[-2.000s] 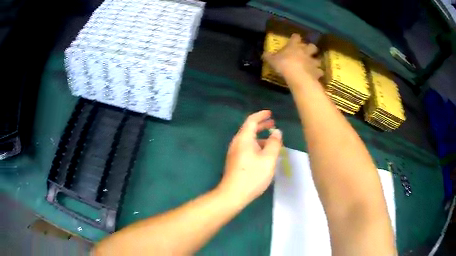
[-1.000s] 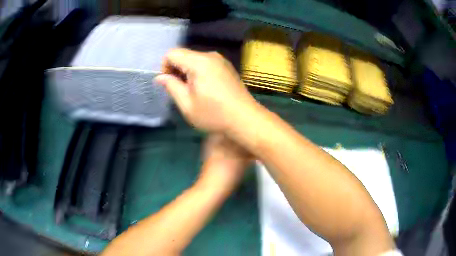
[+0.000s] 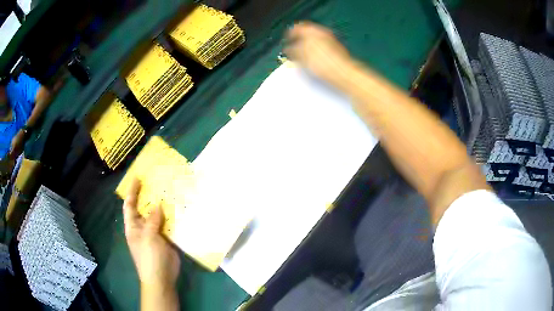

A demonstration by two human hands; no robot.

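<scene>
A yellow PCB panel is held by my left hand at its near left side, over the lower left part of the white work sheet. Glare whitens part of the panel. My right hand is at the far corner of the white sheet, low over the green mat. It is blurred, and its fingertips and anything in them cannot be made out.
Three yellow panel stacks stand at the far left. White-faced PCB panels stand in a row at the lower left. More racked panels are at the right beyond the bench edge. Another person's arm and blue clothing show at the left.
The view has turned to the right. My left hand now holds a yellow panel over the sheet. My right hand has moved from the white-faced panels to the sheet's far corner.
</scene>
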